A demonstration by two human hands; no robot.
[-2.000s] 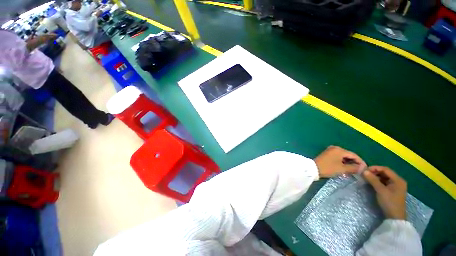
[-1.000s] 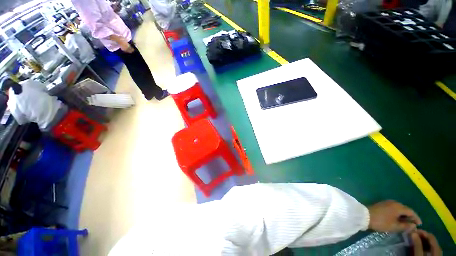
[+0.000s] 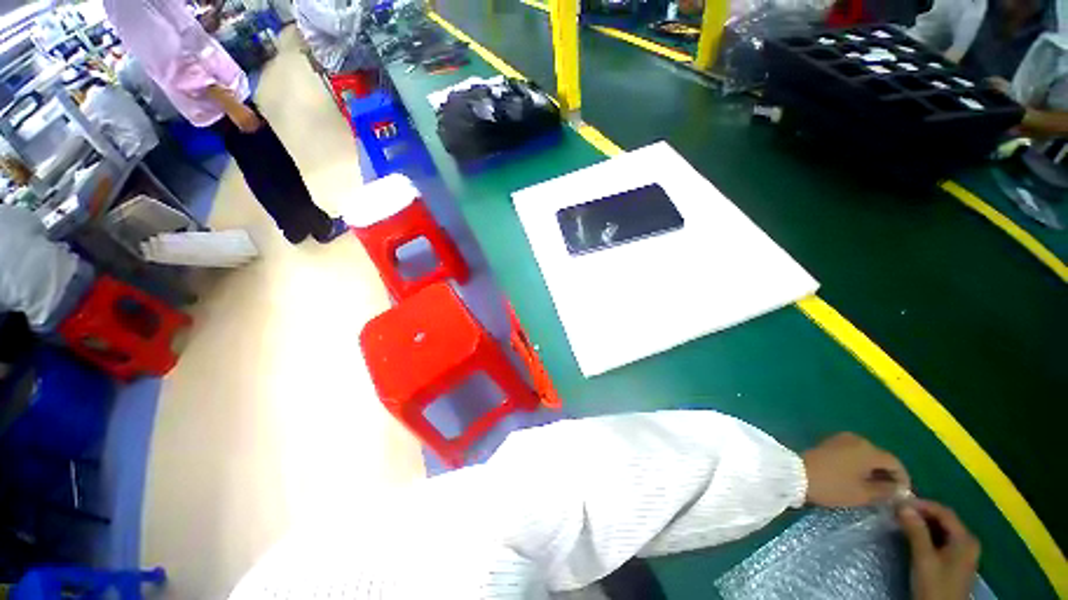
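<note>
A silvery, dimpled bubble wrap bag (image 3: 820,560) lies on the green mat at the lower right, cut off by the bottom edge. My left hand (image 3: 853,471) pinches its top edge, with the white sleeve reaching in from the lower left. My right hand (image 3: 940,549) is just right of it, fingertips at the same edge and close to my left fingertips. A small clear piece shows between the fingertips. The lower part of my right hand is cut off by the frame.
A black phone-like unit (image 3: 621,219) lies on a white board (image 3: 691,299). Beyond are a black bundle (image 3: 498,117), yellow posts and a black divided tray (image 3: 890,88). Red stools (image 3: 428,340) stand left of the bench. A person in pink (image 3: 187,70) stands in the aisle.
The view swung left, then slightly back right. My hands remain together at the bag's top edge. The phone-like unit and board have not moved on the bench.
</note>
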